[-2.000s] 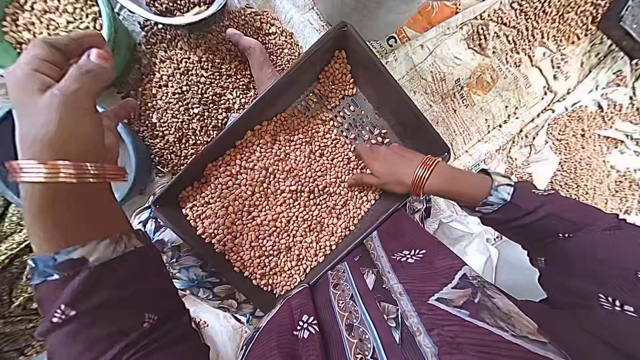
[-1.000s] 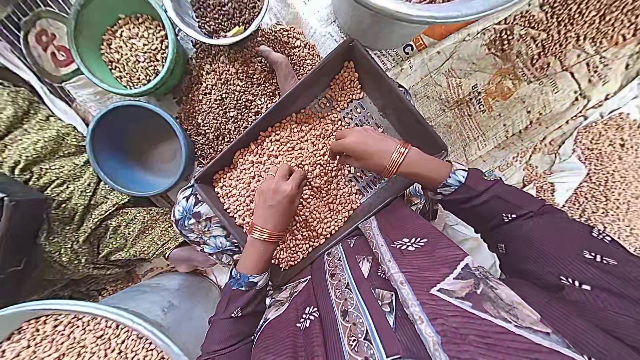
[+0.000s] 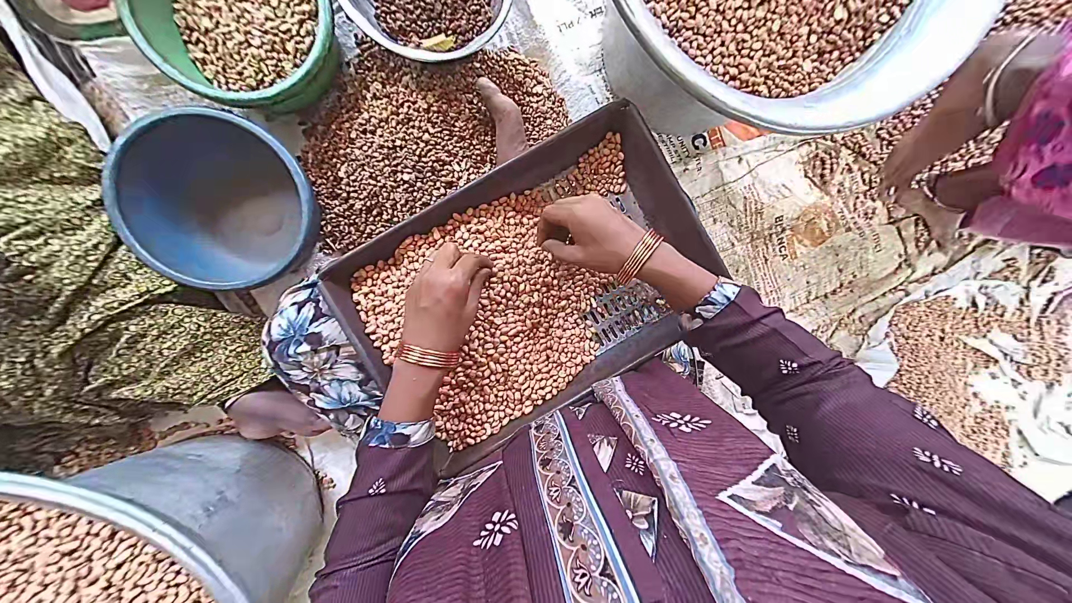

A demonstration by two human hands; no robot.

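A dark rectangular metal tray with a slotted sieve bottom (image 3: 668,197) rests tilted across my lap. Shelled nuts or beans (image 3: 511,335), pinkish tan, cover most of it, and bare slots show toward its right side. Over the left part of the pile is my left hand (image 3: 444,297), palm down with fingers curled at the kernels. To its right, my right hand (image 3: 590,234) bends its thumb and fingertips close together just above the pile. Whether either hand pinches a kernel cannot be made out.
An empty-looking blue tub (image 3: 209,197) and a green tub (image 3: 322,63) of kernels stand left. Metal pots (image 3: 653,75) (image 3: 201,511) hold more. A darker heap (image 3: 377,159) lies beyond the tray, beside my foot. Another person's arm (image 3: 955,126) reaches in at right over printed sacking (image 3: 754,243).
My left hand, raised beside the tray two seconds ago, has come down onto the kernels. My right hand has shifted from the slotted area onto the pile. Another person's arm has come into view.
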